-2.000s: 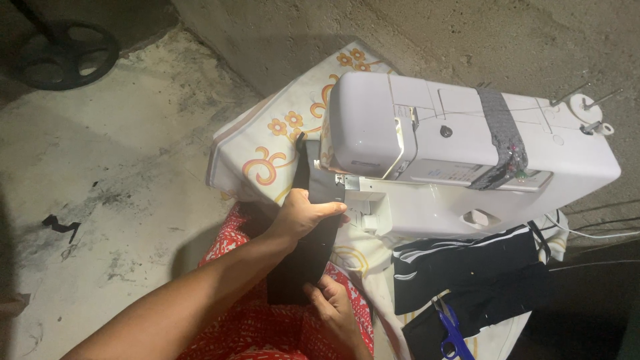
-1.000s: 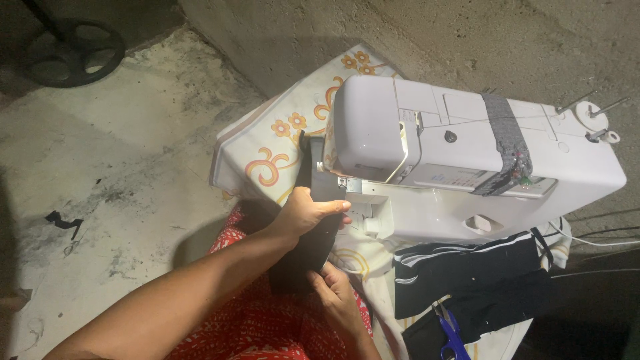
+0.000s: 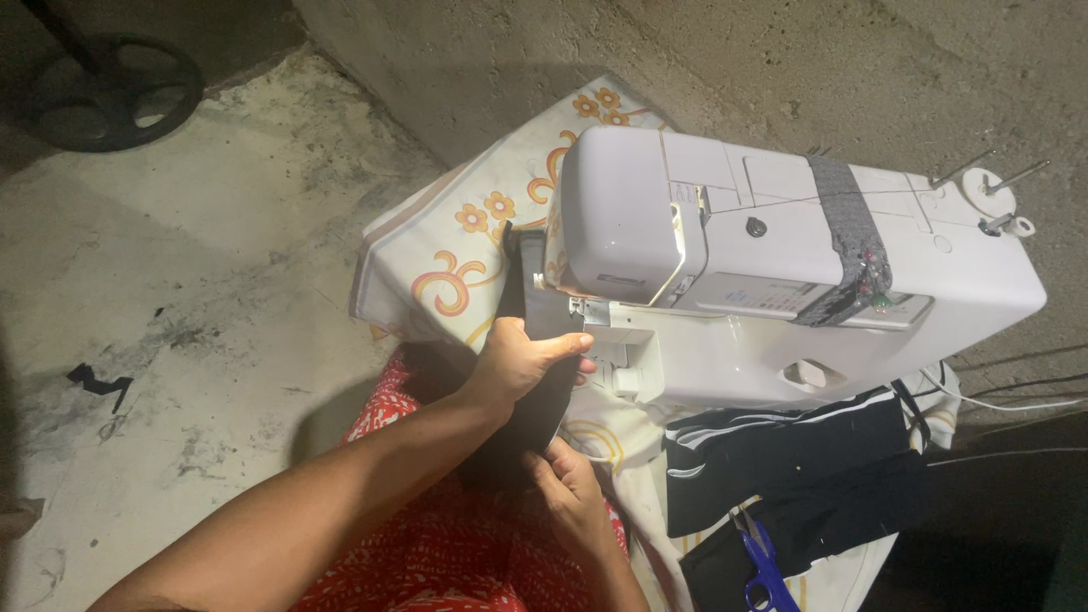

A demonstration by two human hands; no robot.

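A white sewing machine (image 3: 782,229) stands on a table covered with a flowered cloth (image 3: 476,246). Black fabric (image 3: 544,408) runs from beneath the machine's needle area down over my lap. My left hand (image 3: 518,357) grips this fabric just below the presser foot area, its thumb pointing toward the machine. Lower down, my right hand (image 3: 569,489) pinches the fabric's right edge between thumb and fingers. The needle itself is too small to make out. Around the machine body is a grey fabric band (image 3: 837,229) stuck with pins.
Black fabric pieces with white edges (image 3: 790,450) lie right of my hands, with blue-handled scissors (image 3: 762,565) on them. Thread spools (image 3: 988,191) sit on the machine's far right end. A rough wall (image 3: 765,68) rises behind. Cables run at right, and a black wheel (image 3: 110,93) stands at upper left.
My right hand has moved slightly up along the fabric, toward the machine. Both hands keep their hold on the fabric.
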